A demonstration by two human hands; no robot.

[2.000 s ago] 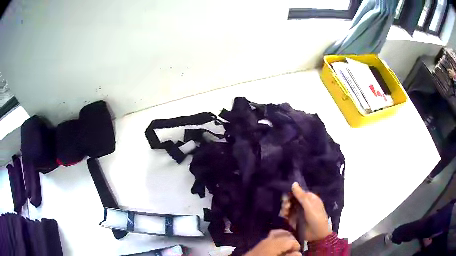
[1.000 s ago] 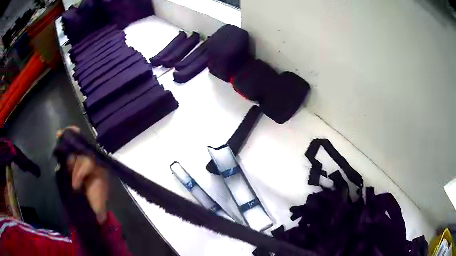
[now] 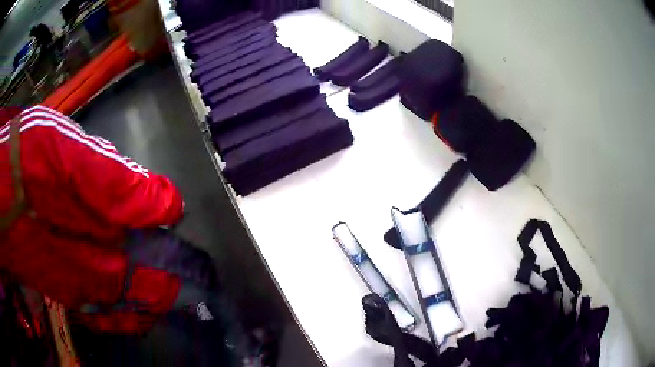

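Observation:
Neither of my hands is in the picture. A tangled heap of dark fabric offcuts [image 3: 539,333] lies at the lower right, cut off by the lower edge. One dark strip [image 3: 384,322] runs from it leftwards and lies over the lower end of the shorter steel cutting die [image 3: 370,271]. The longer cutting die [image 3: 427,276] lies beside it, with two crossbars and a pale inside. A dark curved strip stack [image 3: 439,197] lies partly by the top end of the longer die.
Neat stacks of dark cut strips [image 3: 280,136] line the white table's [image 3: 302,215] left edge. Short curved stacks [image 3: 359,64] and thick rounded dark bundles [image 3: 499,154] lie near the wall. A person in a red jacket [image 3: 86,186] stands left of the table.
My hand, seen holding a long dark strip a second ago, is out of the picture; the strip's end lies on the table. The view has shifted, and the person in red shows more fully.

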